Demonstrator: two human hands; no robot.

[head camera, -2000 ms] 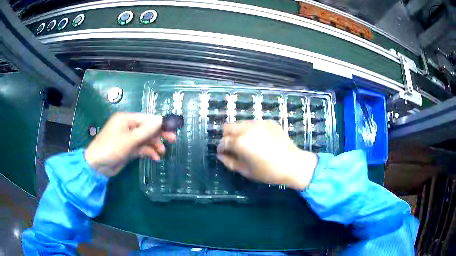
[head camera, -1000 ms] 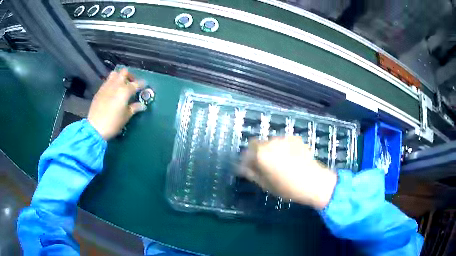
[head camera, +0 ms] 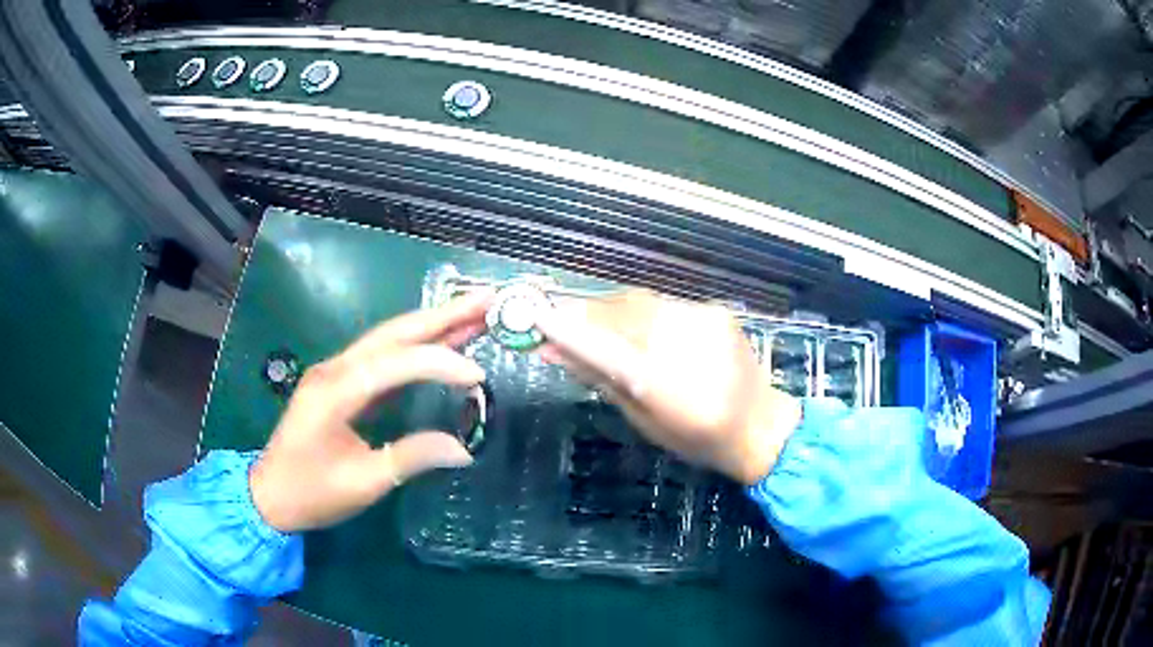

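A round unit with a pale ring and green edge is between my left index fingertip and the fingers of my right hand, over the upper left of the clear tray. My left hand also has a dark round part, seen nearly edge-on, between thumb and finger. My right hand is closed on the pale-ringed unit and covers the tray's upper middle. The tray has dark parts in its middle and right pockets. Another round unit lies on the green mat, left of the tray.
The green conveyor runs behind the bench between silver rails, with one round unit and several more at far left. A blue bin holding pale scraps stands right of the tray. A grey post rises at left.
My left hand has moved from the mat's back left corner to the tray's left side. My right hand has met it at the pale-ringed unit. One of two neighbouring belt units is gone.
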